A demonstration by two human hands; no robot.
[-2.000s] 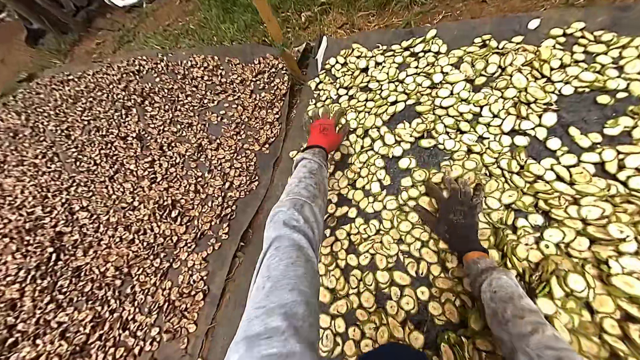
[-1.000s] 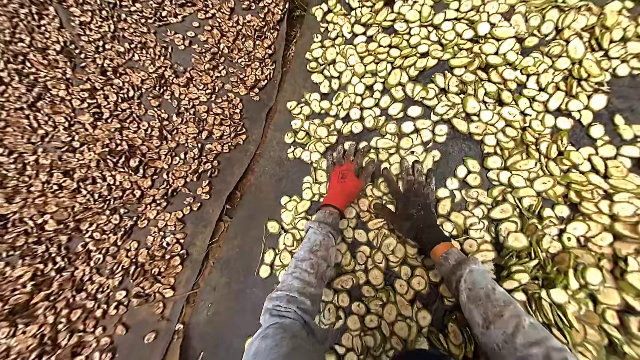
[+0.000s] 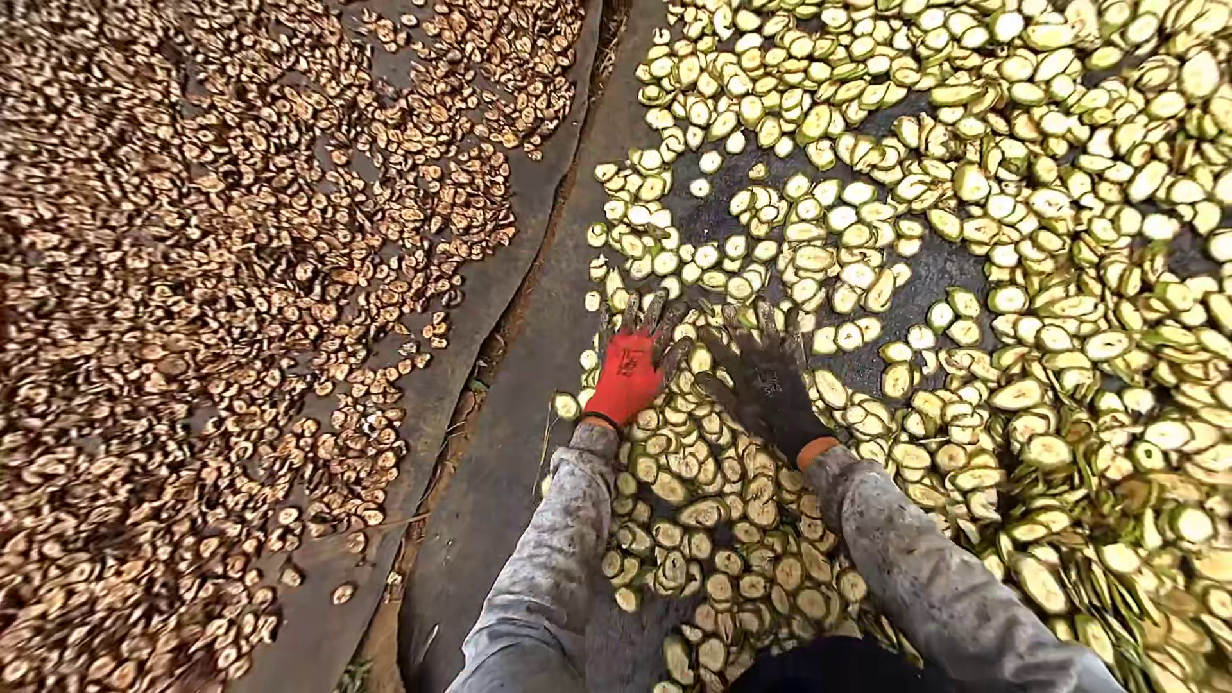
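My left hand (image 3: 630, 371), in a red work glove with dark fingertips, lies palm down with spread fingers on pale green-rimmed slices (image 3: 808, 258) of a fruit or vegetable. Close at its right, my right hand (image 3: 765, 380), in a dark glove with an orange cuff, rests the same way on the slices. The hands do not touch, and neither grips anything that shows. What lies under the palms is hidden. The slices are spread over a dark ground sheet (image 3: 924, 279), bunched more thickly toward the lower right.
On the left, brown, shrivelled slices (image 3: 241, 241) cover another dark sheet (image 3: 544, 183). A narrow strip of bare soil (image 3: 462, 414) runs between the sheets. At the bottom edge, a dark piece of clothing (image 3: 837, 669) covers some slices.
The view has tilted down since two seconds ago. My hands, then far apart, are now side by side. Bare sheet shows beyond them where slices lay a second ago.
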